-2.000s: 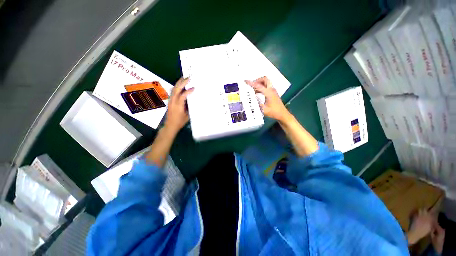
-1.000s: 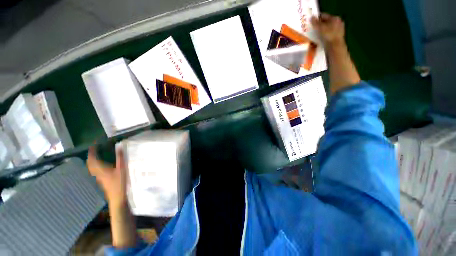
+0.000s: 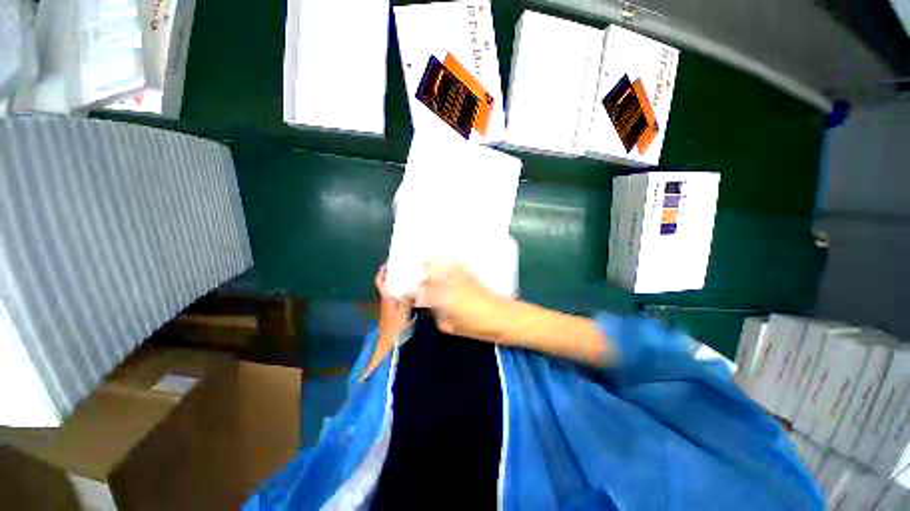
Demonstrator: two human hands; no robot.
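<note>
A plain white insert (image 3: 459, 205) lies close to my body, its far end against the lower edge of a printed box lid (image 3: 449, 70). My left hand (image 3: 393, 299) holds its near left corner, mostly hidden behind it. My right hand (image 3: 454, 297) grips the near edge beside it. Whether more inserts lie underneath is hard to tell. A white box base (image 3: 336, 70) lies left of the lid. Another white base (image 3: 555, 85) and a second printed lid (image 3: 639, 100) lie side by side to the right.
A closed box (image 3: 671, 232) with coloured squares lies at right. Lettered box stacks (image 3: 823, 374) stand lower right. A grey ribbed insert block (image 3: 125, 200) is at left, with lumpy white trays (image 3: 90, 50) behind it. An open brown carton (image 3: 205, 429) is below. A metal rail (image 3: 738, 65) curves at upper right.
The view has turned left. My right hand has left the printed lid at the far right and come to the white piece near my body. My left hand has closed on it too.
</note>
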